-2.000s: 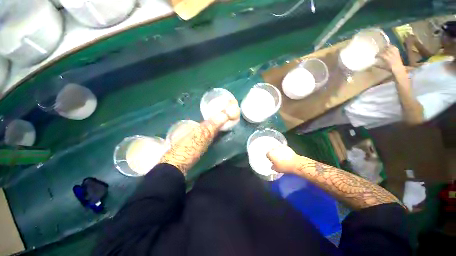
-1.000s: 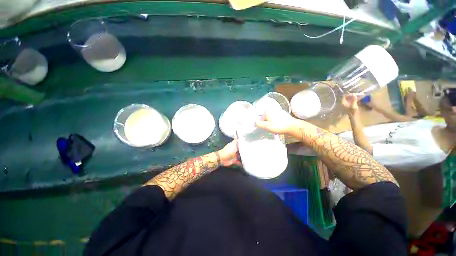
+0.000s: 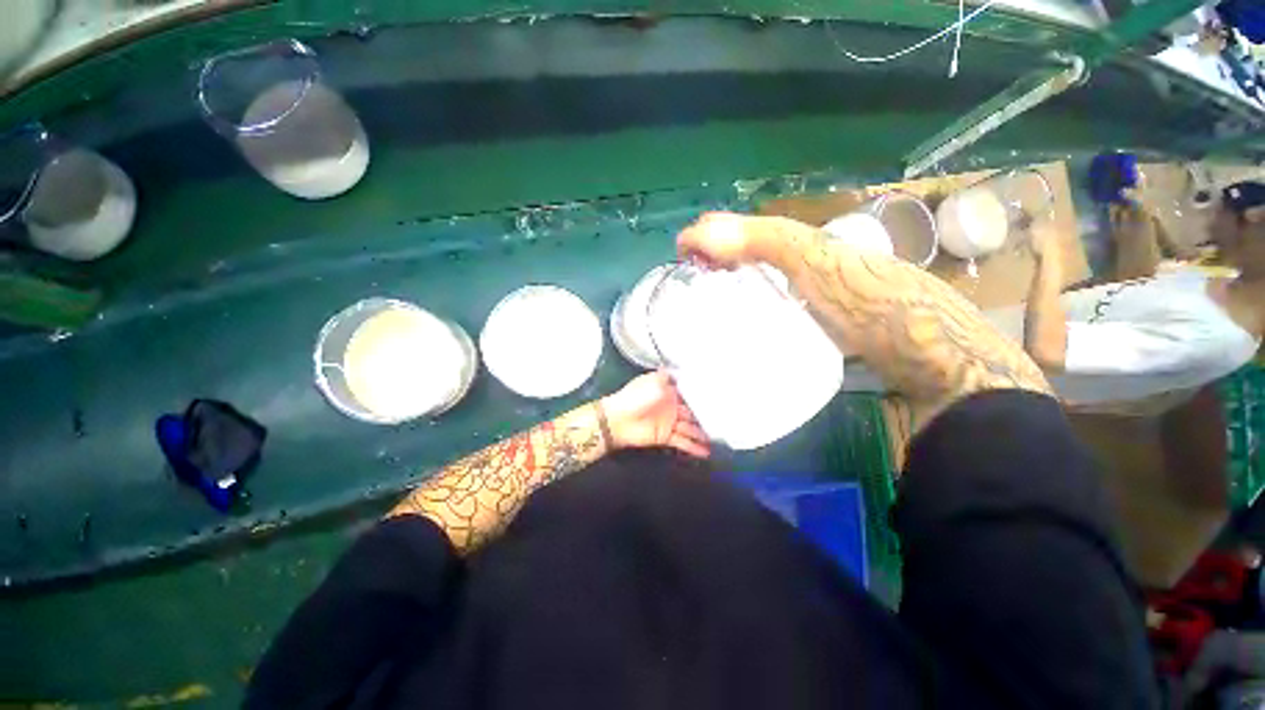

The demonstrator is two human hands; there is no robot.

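A clear container with white fill (image 3: 749, 354) is held tilted in front of me. My right hand (image 3: 724, 244) grips its upper rim side. My left hand (image 3: 658, 416) is at its lower left side, fingers spread and touching it. Behind it, a second white-filled container (image 3: 633, 316) is partly hidden. To the left stand a white container (image 3: 541, 341) and a clear container with cream fill (image 3: 394, 362) on the green surface.
Two filled containers (image 3: 305, 139) (image 3: 81, 205) are at the back left. A blue-and-black bundle (image 3: 211, 451) lies at left. A co-worker (image 3: 1158, 326) holds a container (image 3: 974, 222) over cardboard (image 3: 1034, 278). A blue bin (image 3: 832, 524) is below.
The held container has been raised and tilted, its white face now larger in view. My right hand has moved up and left. The co-worker's container has come down to the cardboard.
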